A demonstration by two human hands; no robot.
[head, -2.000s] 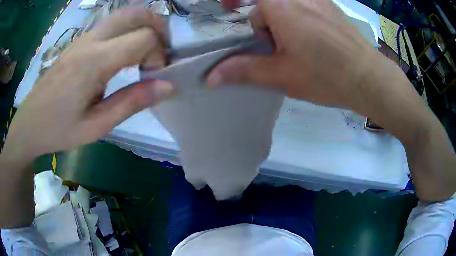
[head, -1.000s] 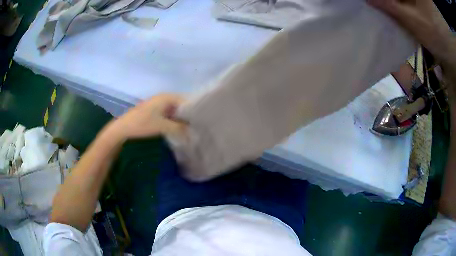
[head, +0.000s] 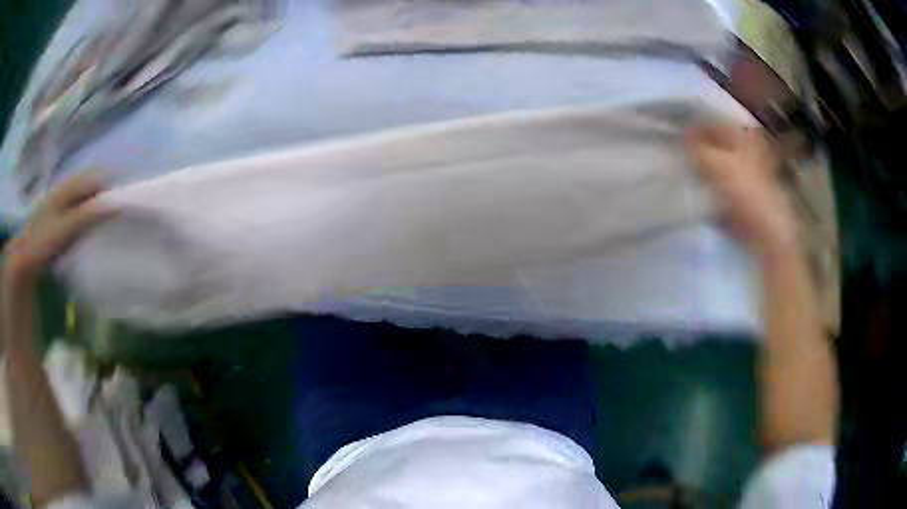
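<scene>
A long beige-grey sleeve piece [head: 418, 214] is stretched left to right over the front of the white-covered table [head: 308, 99]. My left hand [head: 65, 219] grips its left end at the far left. My right hand [head: 731, 169] grips its right end near the table's right side. The lower left part of the piece hangs past the table's front edge. The frame is blurred, so seams on the piece cannot be made out, nor whether the piece touches the table.
Crumpled beige-grey pieces [head: 129, 70] lie at the far left of the table. Flat beige-grey pieces [head: 537, 28] lie at the far side. Bundled cut pieces [head: 129, 427] are low at left. A tan board [head: 817, 229] runs along the right end. The iron cannot be made out.
The piece was bunched between both hands, then slanted up to the right, and is now spread nearly level across the table front. My left hand moved left and my right hand came down and nearer.
</scene>
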